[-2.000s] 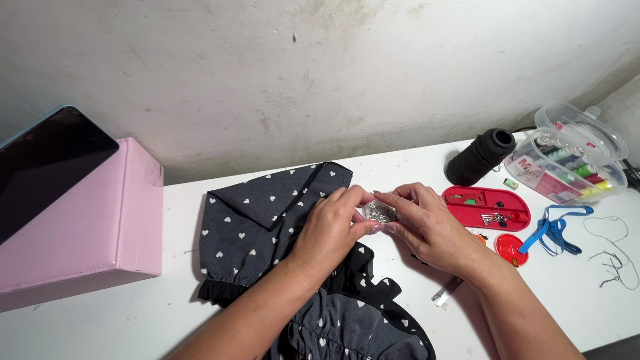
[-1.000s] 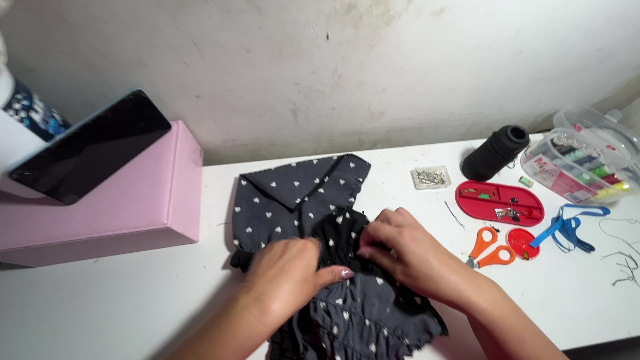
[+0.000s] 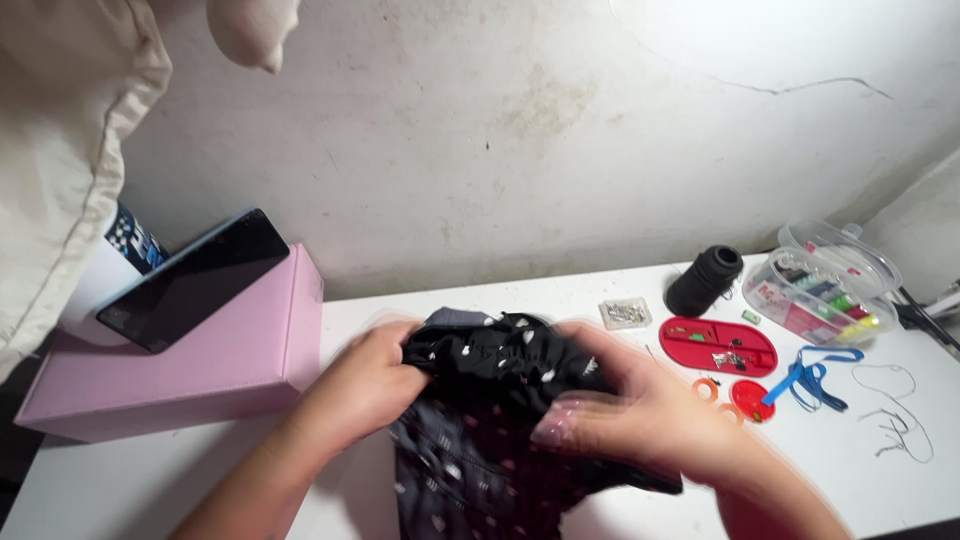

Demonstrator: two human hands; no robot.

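A dark fabric garment with white hearts (image 3: 480, 405) is raised between my hands, its gathered black part bunched at the top. My left hand (image 3: 386, 375) grips the garment's upper left edge, thumb and fingers closed on the cloth. On the other side, my right hand (image 3: 615, 405) is blurred, with its thumb over the front of the cloth and its fingers behind it. The garment's lower part hangs down past the bottom of the view.
Behind the garment is a clear case of pins (image 3: 625, 313). To the right are a black thread cone (image 3: 701, 283), a red sewing tray (image 3: 718, 347), orange-handled scissors (image 3: 705, 389), blue ribbon (image 3: 814, 382) and a plastic thread box (image 3: 817, 300). At left, a phone (image 3: 199, 281) leans on a pink box (image 3: 180, 375).
The pin case, between my hands at first, now stands on the table. My hands have taken hold of the garment, which lay on the table before, and lifted it. The view has shifted.
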